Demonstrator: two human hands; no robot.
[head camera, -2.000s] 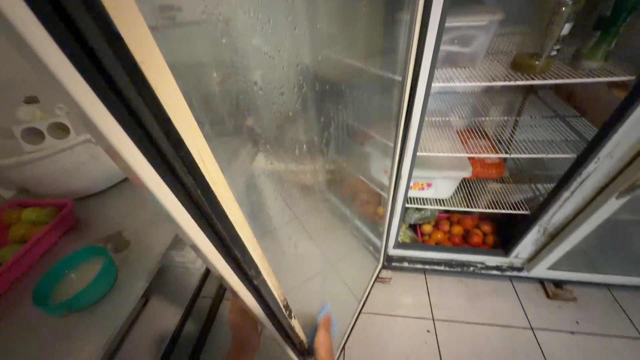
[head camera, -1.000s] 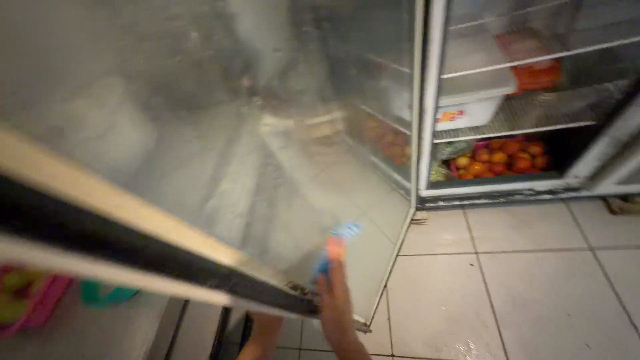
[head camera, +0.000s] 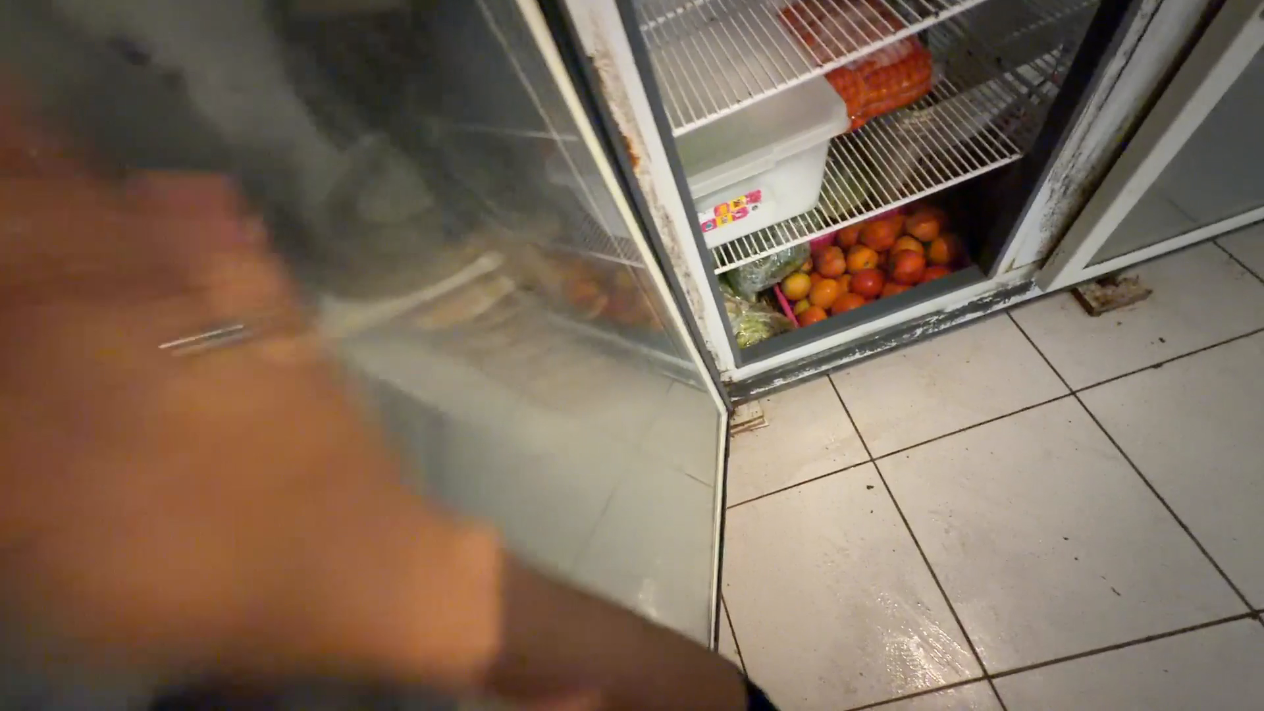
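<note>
A large, blurred hand, which appears to be my right hand (head camera: 267, 425), fills the left side of the view, its forearm reaching in from the bottom. It is close to the camera, in front of the glass door (head camera: 553, 415) of a display fridge. A thin shiny line crosses the hand. Blur hides the fingertips and anything they may hold. My left hand is out of view. The door stands open beside the fridge's white frame (head camera: 662, 197), and its glass looks hazy, with reflections.
Inside the fridge are wire shelves (head camera: 918, 158), a white plastic container (head camera: 775, 188), a bag of orange-red food (head camera: 879, 79) and tomatoes (head camera: 869, 281) at the bottom. Bagged greens (head camera: 755, 321) lie beside them. Another door (head camera: 1165, 148) stands at the right, above a tiled floor (head camera: 987, 494).
The right hand has moved from the door's lower edge to the left, close to the camera. The blue cloth seen in it earlier no longer shows, and the left hand has left the view.
</note>
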